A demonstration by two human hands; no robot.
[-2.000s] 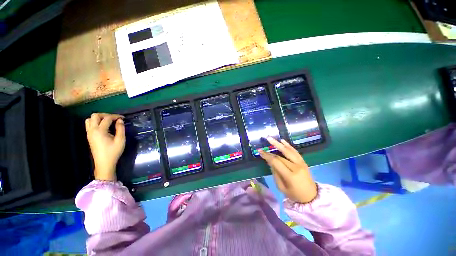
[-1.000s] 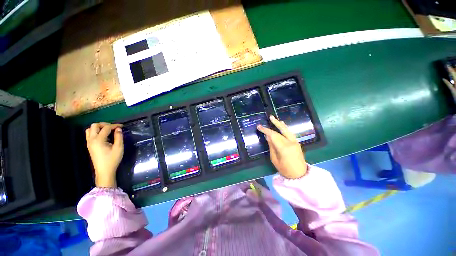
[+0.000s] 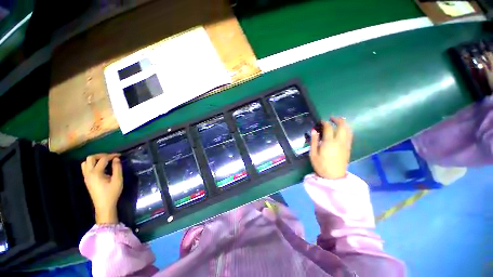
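Note:
A long black foam tray (image 3: 207, 162) lies on the green bench, holding several smartphones side by side. Their screens are lit dark, most with green and red marks at the lower edge, such as the middle smartphone (image 3: 220, 154). My left hand (image 3: 105, 178) has its curled fingers and thumb on the tray's left end. My right hand (image 3: 331, 147) has its thumb and fingers around the tray's right end, beside the rightmost smartphone (image 3: 292, 120), whose lower right corner is partly covered. The fingertips' contact underneath is hidden.
A white instruction sheet (image 3: 184, 70) lies on a brown board (image 3: 81, 111) behind the tray. Stacked black trays (image 3: 46, 200) stand at the left. At the far right are another dark tray (image 3: 469, 67) and a person's pink sleeve (image 3: 459, 138). A blue stool (image 3: 402, 167) stands beside the bench.
My right hand has moved off the phone screens, rightward to the tray's right end, and its fingers have curled. My left hand stays at the left end. The view has shifted and turned slightly.

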